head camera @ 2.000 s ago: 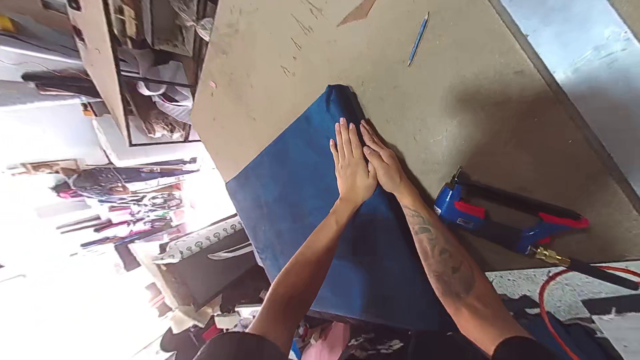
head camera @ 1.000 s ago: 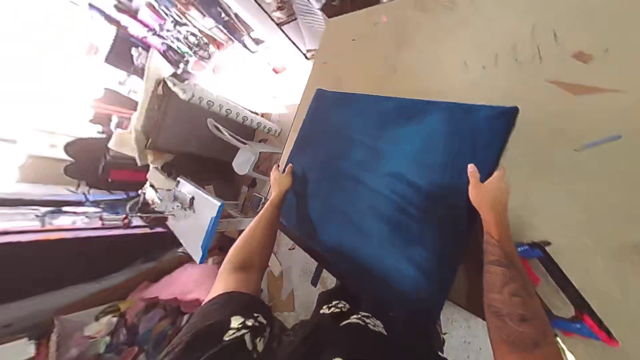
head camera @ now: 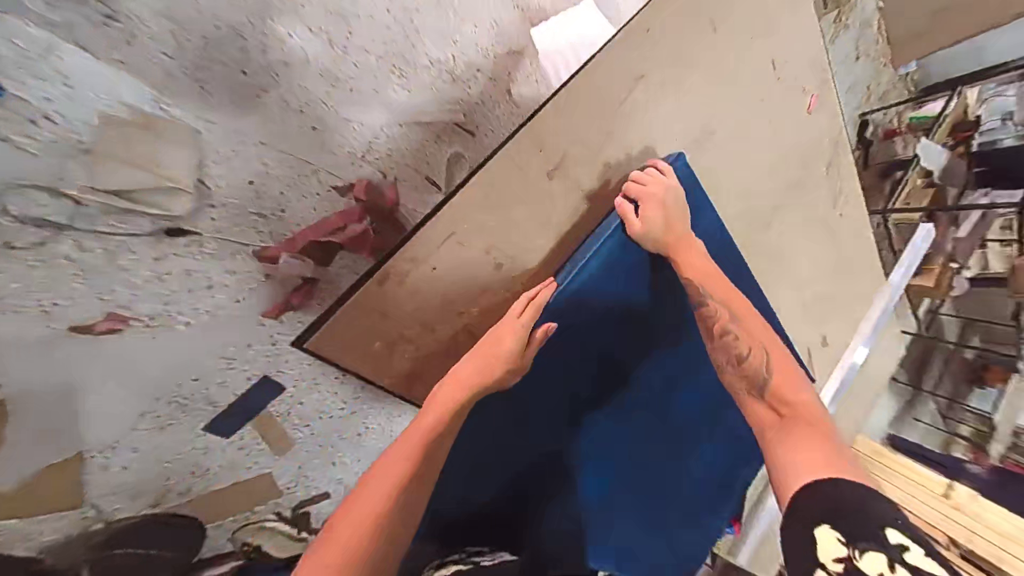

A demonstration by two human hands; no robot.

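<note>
A flat panel covered in dark blue fabric (head camera: 664, 448) lies on the brown worktable (head camera: 720, 104), its near part reaching past the table toward my body. My right hand (head camera: 656, 206) is curled over the panel's far left edge near the top corner, fingers bent around the rim. Lower along that same edge rests my left hand (head camera: 512, 344), fingers extended and touching the fabric, thumb apart. The underside of the panel is hidden.
The table's dark edge (head camera: 448, 200) runs diagonally at left. On the speckled floor lie red fabric scraps (head camera: 344, 236), a dark blue strip (head camera: 244, 406) and a cord. A metal shelf rack (head camera: 944, 208) with items, a pale bar (head camera: 876, 316) and wooden planks (head camera: 952, 512) are at right.
The view has swung strongly. One second ago my hands held the panel at opposite sides; now both are on one edge. The blue-and-red tool seen earlier is out of view.
</note>
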